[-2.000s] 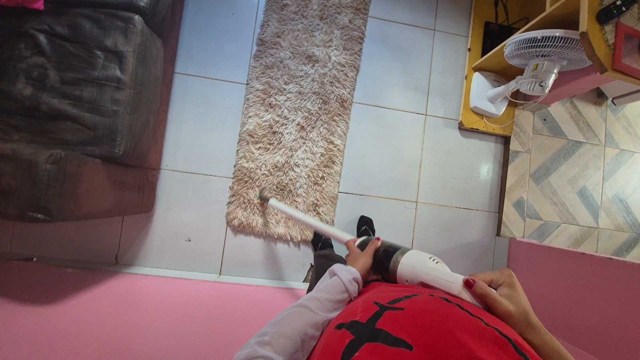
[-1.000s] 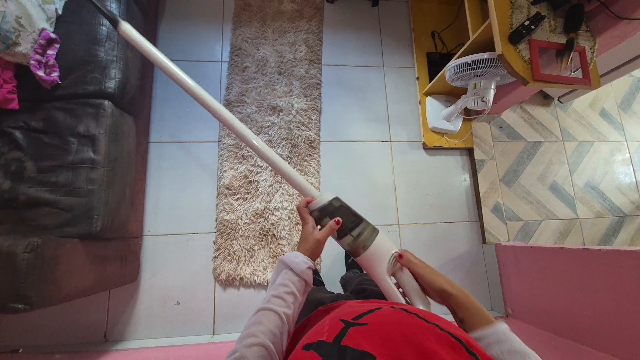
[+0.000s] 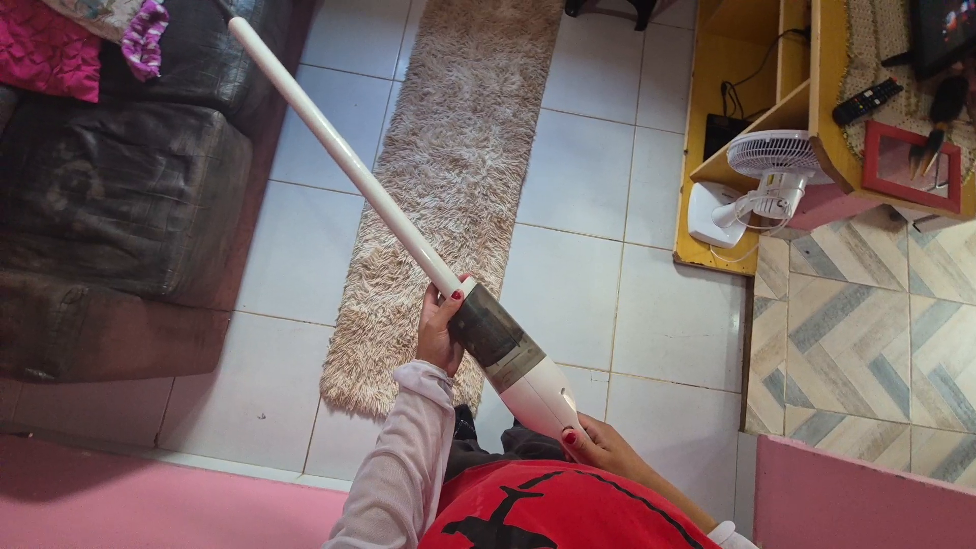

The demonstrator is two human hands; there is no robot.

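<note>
A white stick vacuum cleaner (image 3: 526, 381) lies slantwise across the view, its long tube (image 3: 343, 152) pointing to the upper left over the shaggy rug. My left hand (image 3: 442, 324) is closed round the joint between the tube and the smoky, see-through dust container (image 3: 492, 328). At the rear of the white body, my right hand (image 3: 602, 446) grips the handle, thumb on top. The far end of the tube reaches over the dark sofa, where a dark part joins it at the frame's edge.
A dark, worn sofa (image 3: 114, 198) with cloths on it stands at left. The beige shaggy rug (image 3: 457, 152) runs over white floor tiles. At right, a yellow wooden shelf unit (image 3: 713, 152) holds a white fan (image 3: 778, 168). Pink low walls (image 3: 175, 496) border the near side.
The vacuum's tube has swung up from the rug's near end to point at the upper left, over the sofa. Both hands have stayed on the vacuum.
</note>
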